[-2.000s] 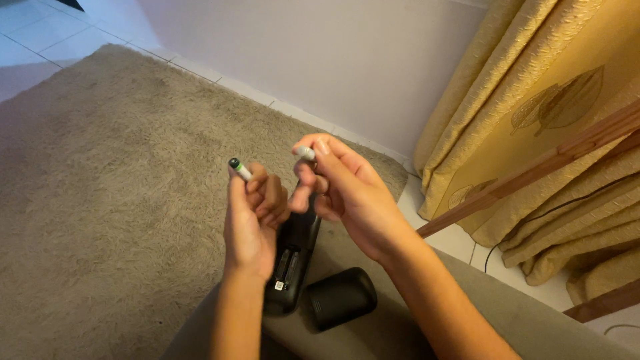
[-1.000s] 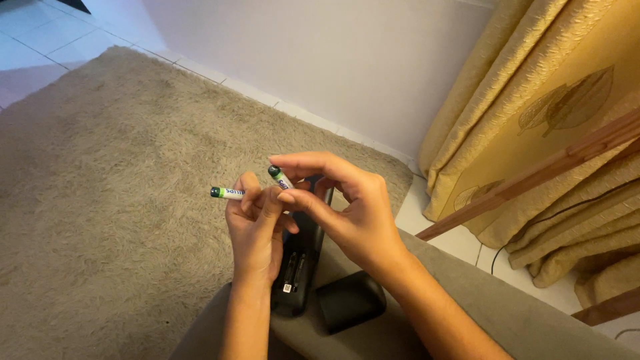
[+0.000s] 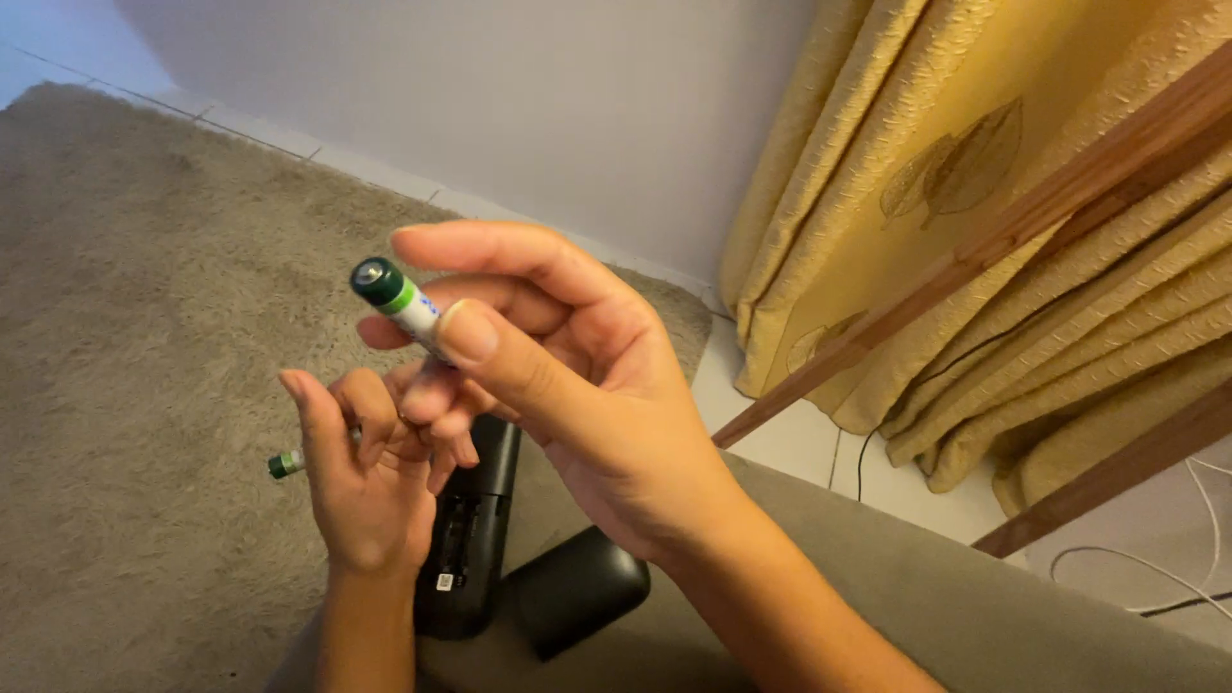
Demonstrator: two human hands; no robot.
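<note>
My right hand (image 3: pixel 577 366) pinches a small cylindrical battery (image 3: pixel 409 310), white with a dark green end and a light green band, tilted with its button end up and to the left. Lower and to the left, my left hand (image 3: pixel 375 472) holds a second battery (image 3: pixel 286 465) of the same look; its green end sticks out beside the thumb. Below the hands a black remote control (image 3: pixel 462 568) lies with its battery compartment uncovered, partly hidden by my fingers. A black cover (image 3: pixel 582 589) lies to its right, close to my right wrist.
The remote control and cover rest on a grey upholstered seat (image 3: pixel 866 587). A shaggy beige rug (image 3: pixel 144 385) spreads at the left. Yellow curtains (image 3: pixel 866 192), a slanting wooden bar (image 3: pixel 962 260) and cables (image 3: pixel 1145 568) are at the right, before a pale wall (image 3: pixel 500 96).
My right hand has come up nearer the camera with its battery. The left hand's battery now points out lower, beside the thumb. The hands were close together one second ago.
</note>
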